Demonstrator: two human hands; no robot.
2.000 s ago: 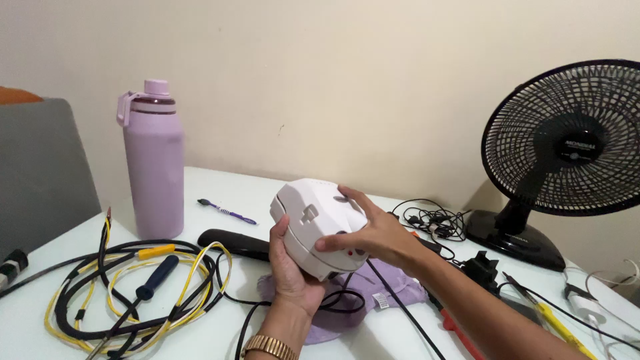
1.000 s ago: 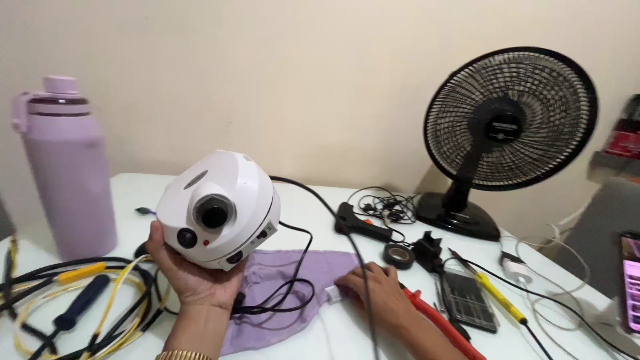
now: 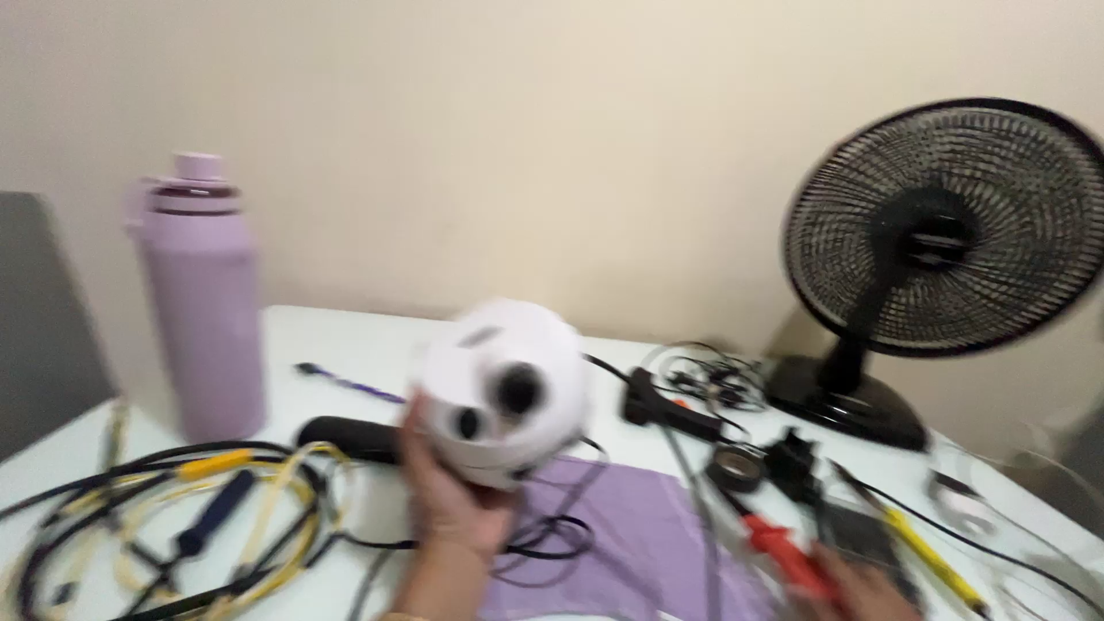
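Note:
My left hand [image 3: 457, 509] holds up a white rounded device [image 3: 504, 388] from its lower left side. Two dark round parts show on its face, and a black cable hangs near it. Below lies a purple cloth [image 3: 604, 543] with loops of black cable on it. At the lower right, my blurred right hand [image 3: 862, 586] is at a red-handled tool [image 3: 789, 552]; whether the fingers grip it cannot be told.
Coiled cables [image 3: 293, 552], a dark-handled screwdriver [image 3: 216, 513] and a purple bottle [image 3: 207, 319] stand or lie left. Right are black tape [image 3: 737, 466], a glue gun [image 3: 673, 410], a yellow tool [image 3: 936, 561] and a black fan [image 3: 940, 241].
Both hands were on the white device two seconds ago; my right hand then let go and was at the purple cloth, and now it is farther right, by the red-handled tool.

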